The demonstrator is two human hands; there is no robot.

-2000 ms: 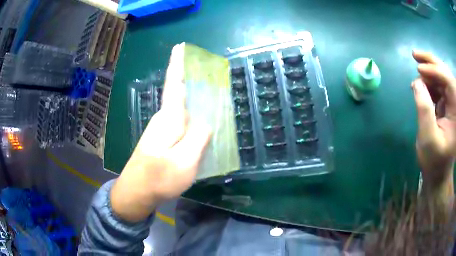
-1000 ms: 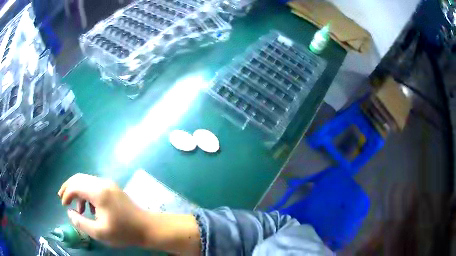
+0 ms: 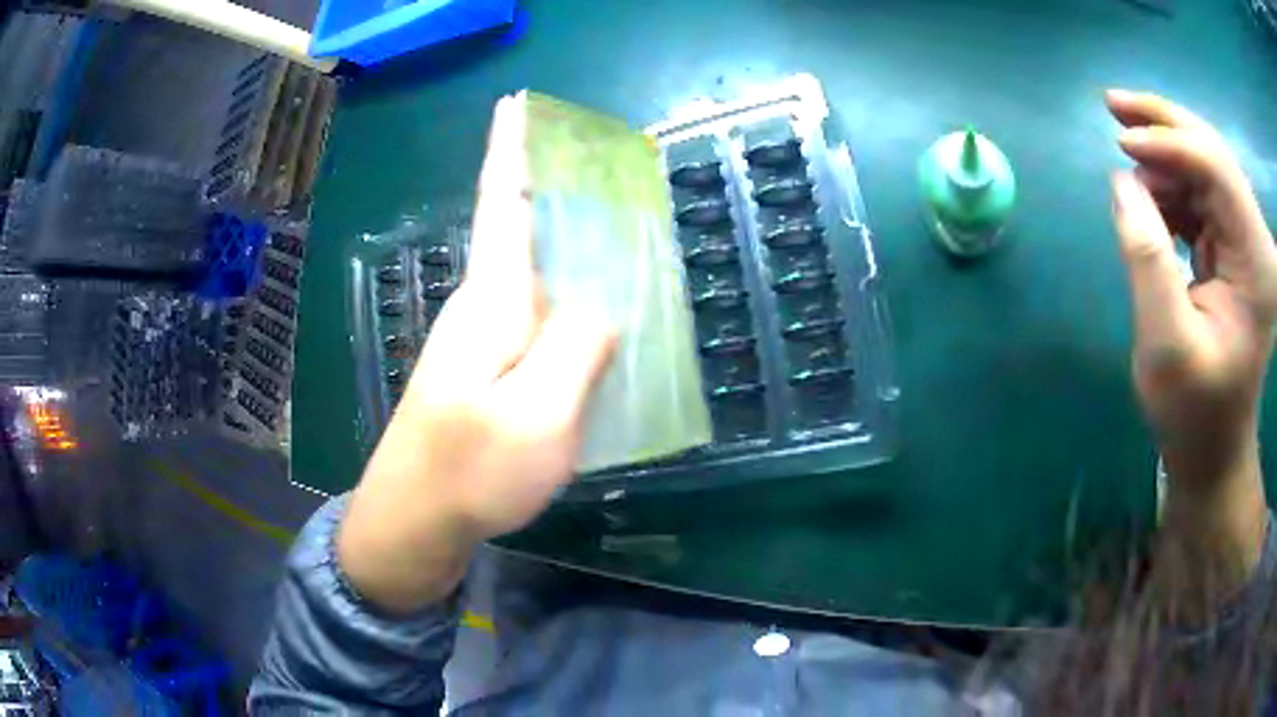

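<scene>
My left hand (image 3: 483, 406) holds a pale yellow-green card (image 3: 616, 294) tilted on edge above a clear blister tray (image 3: 880, 336). The card and hand hide the tray's middle part. Dark components (image 3: 721, 287) sit in the tray's columns of pockets. A green dispensing bottle (image 3: 969, 203) stands upright on the green mat, right of the tray, nozzle up. My right hand (image 3: 1197, 266) is raised at the right side, fingers apart and curved, holding nothing, not touching the bottle.
A blue plastic bin (image 3: 406, 25) lies at the far table edge. Stacked clear trays (image 3: 119, 210) and trays with dark parts (image 3: 266, 322) are beyond the left table edge. Blue plastic items (image 3: 98, 630) are on the floor at lower left, near a yellow line.
One second ago the view showed another stretch of bench, with a hand near a bottle, white ovals and other trays. Compared with two seconds ago, the card covers more of the tray's columns.
</scene>
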